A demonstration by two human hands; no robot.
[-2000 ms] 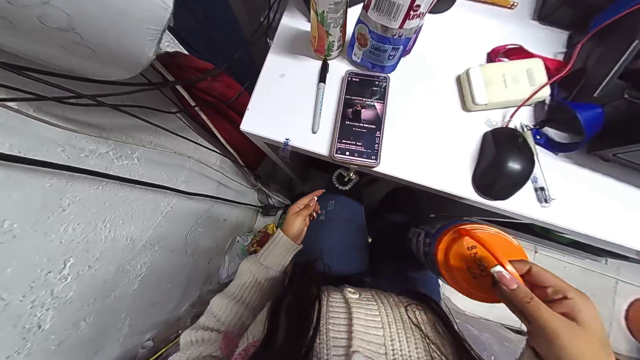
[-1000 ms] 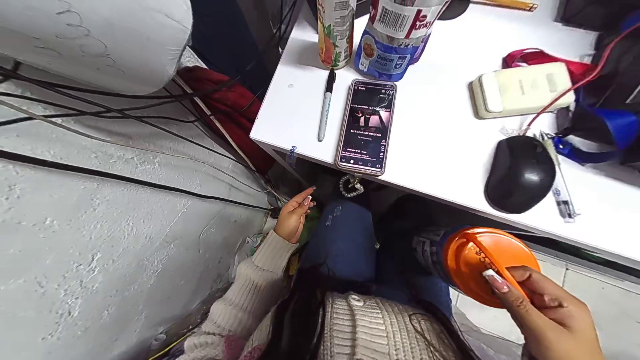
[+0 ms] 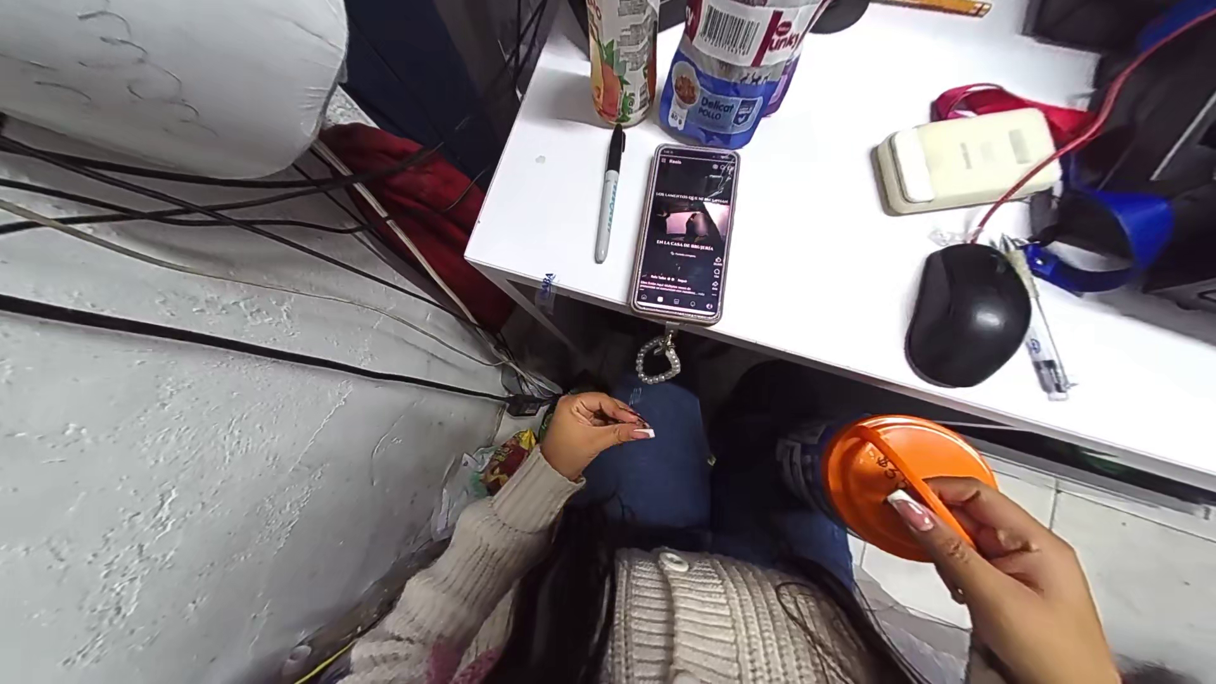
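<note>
My right hand (image 3: pixel 1007 560) pinches the raised grip of an orange plastic lid (image 3: pixel 912 465), which sits on a container with a bluish side, held low beyond the desk edge. My left hand (image 3: pixel 594 432) hangs over my blue-jeaned leg, fingers curled with thumb and fingertips close together; whether something small is between them cannot be told. Above it, on the white desk (image 3: pixel 807 256), lies a lit smartphone (image 3: pixel 686 233), its pearl-bead strap (image 3: pixel 657 361) hanging over the edge. A capped marker (image 3: pixel 610 195) lies to the phone's left.
Behind the phone stand a printed carton or can (image 3: pixel 622 62) and a blue snack packet (image 3: pixel 722 76). Farther right are a cream box-shaped device (image 3: pixel 969 160), a black computer mouse (image 3: pixel 967 315), a pen (image 3: pixel 1043 328) and a blue strap (image 3: pixel 1107 237). Black cables (image 3: pixel 237 351) run along the wall at left.
My left hand's fingers have curled in from a more extended pose. My right hand keeps its grip on the orange lid. The view has shifted slightly.
</note>
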